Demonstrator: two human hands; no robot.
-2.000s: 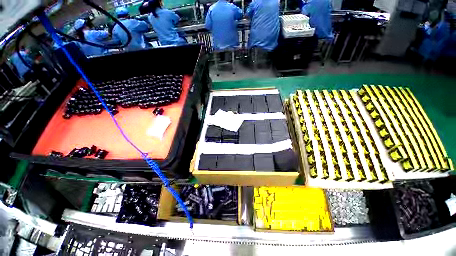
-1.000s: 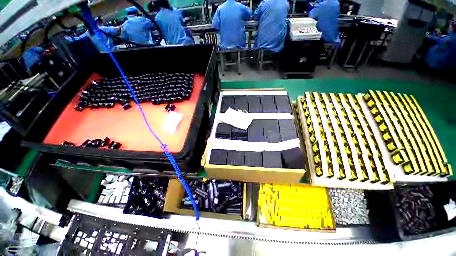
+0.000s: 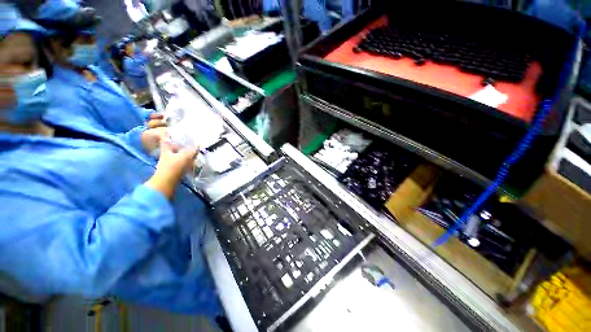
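Neither of my hands is in the picture. Nearest in front of me is a large flat black part tray (image 3: 243,275) with many cut-outs and small pale pieces, lying on the shiny metal line surface (image 3: 363,305). A silver bar runs along its near edge. A small dark piece with a blue end (image 3: 374,275) lies on the metal just beside the tray. A blue spiral cord (image 3: 499,175) hangs at the right, in front of the shelves.
Workers in blue smocks (image 3: 71,207) stand along the left side; the nearest holds clear plastic (image 3: 188,130) over the line. A black tote (image 3: 389,97) with red liner and black parts stands upper right. Below are a brown carton (image 3: 415,194) and yellow parts (image 3: 560,301).
The view has swung left and along the line. The neighbouring workers and whole tray now show; the tote has shifted right, and the yellow-and-black parts have left the picture.
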